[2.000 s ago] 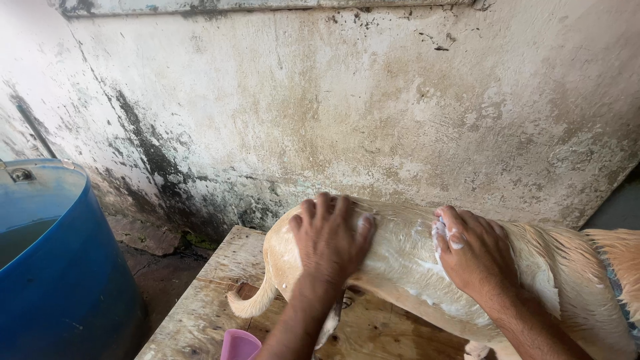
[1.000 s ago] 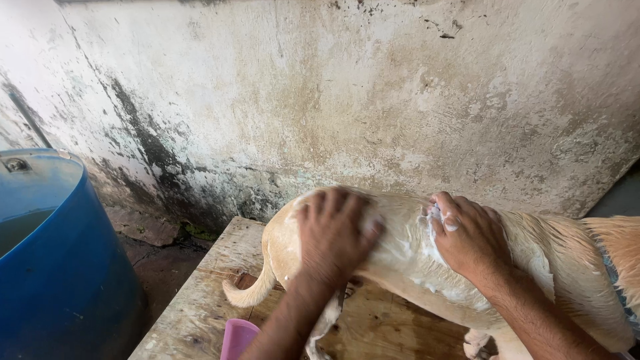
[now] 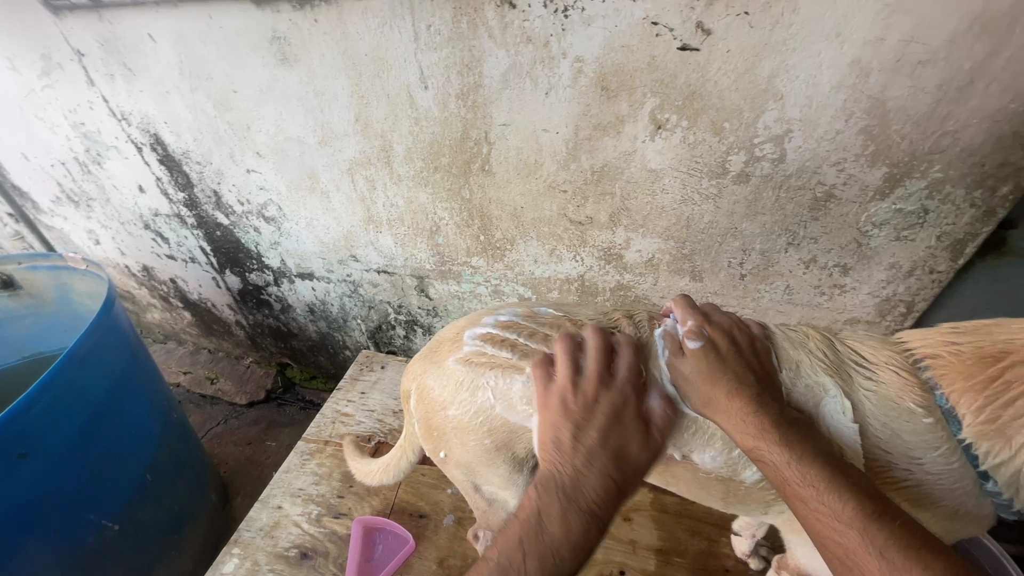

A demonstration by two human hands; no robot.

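Observation:
A wet, light tan dog [image 3: 480, 424] stands on a wooden board platform [image 3: 296, 504], its tail at the left and its neck at the right edge, where part of a patterned collar [image 3: 952, 416] shows. White lather streaks its rump and back. My left hand [image 3: 600, 408], slightly blurred, lies spread on the dog's flank and holds nothing. My right hand [image 3: 716, 364] rests curled on the middle of the back, with white lather on its thumb side; whether something small is inside it, I cannot tell. A pink plastic scoop or cup [image 3: 380, 548] sits on the board at the bottom.
At the left stands a blue plastic barrel [image 3: 104, 416] with water inside. A stained plaster wall [image 3: 560, 160] runs close behind the dog. The rim of a clear container [image 3: 988, 552] shows at the lower right corner.
My left hand has moved right along the dog, from the rump toward my right hand. Lather streaks now show on the rump where it was. My right hand stays on the back.

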